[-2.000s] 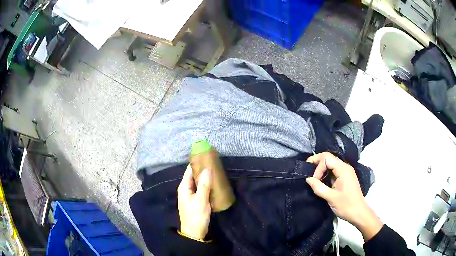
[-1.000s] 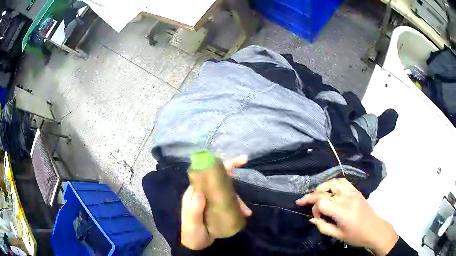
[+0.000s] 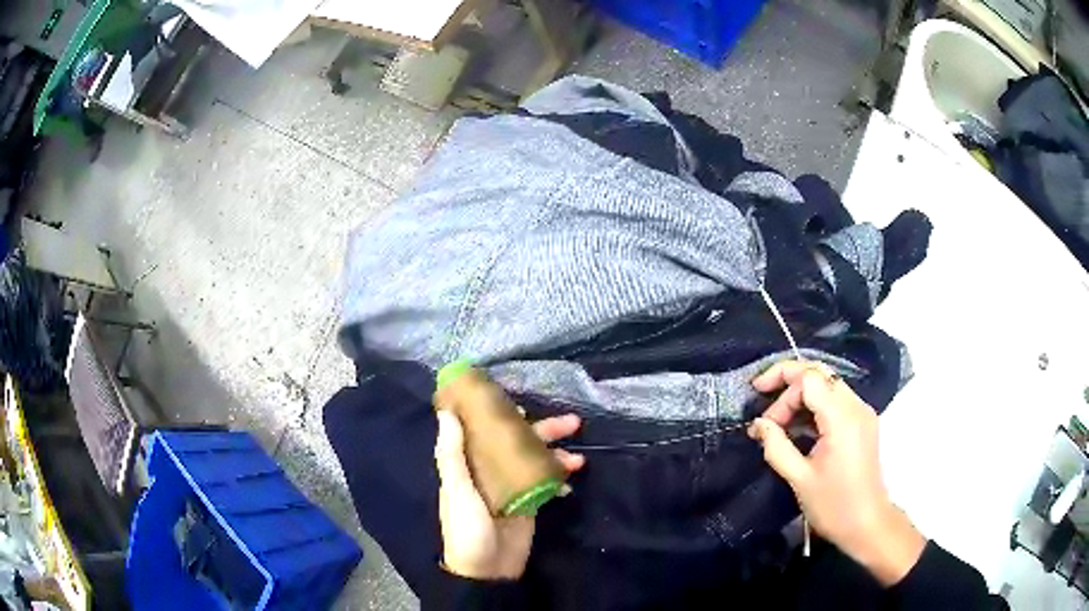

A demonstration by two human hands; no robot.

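Note:
The brown thread cone (image 3: 499, 442) with green ends lies tilted in my left hand (image 3: 490, 507), over the dark cloth. A thin pale thread runs from near the cone to my right hand (image 3: 830, 460), whose thumb and forefinger pinch together at it. The black and grey garments (image 3: 573, 239) lie heaped in front of me, the grey side spread out at the back left. A pale drawcord (image 3: 782, 320) hangs from the grey cloth down to my right hand, and its end shows below the hand.
The white table (image 3: 955, 322) is at the right, with a cream trough (image 3: 943, 72) and dark cloth (image 3: 1039, 149) behind it. A blue crate (image 3: 233, 525) stands on the floor at lower left, another blue bin (image 3: 693, 22) at the top. A pale table (image 3: 400, 18) is at upper left.
The cone has tipped in my left hand, showing its lower green rim. The dark waistband is turned back, baring a grey strip. My right hand left the cloth edge and now pinches the thread.

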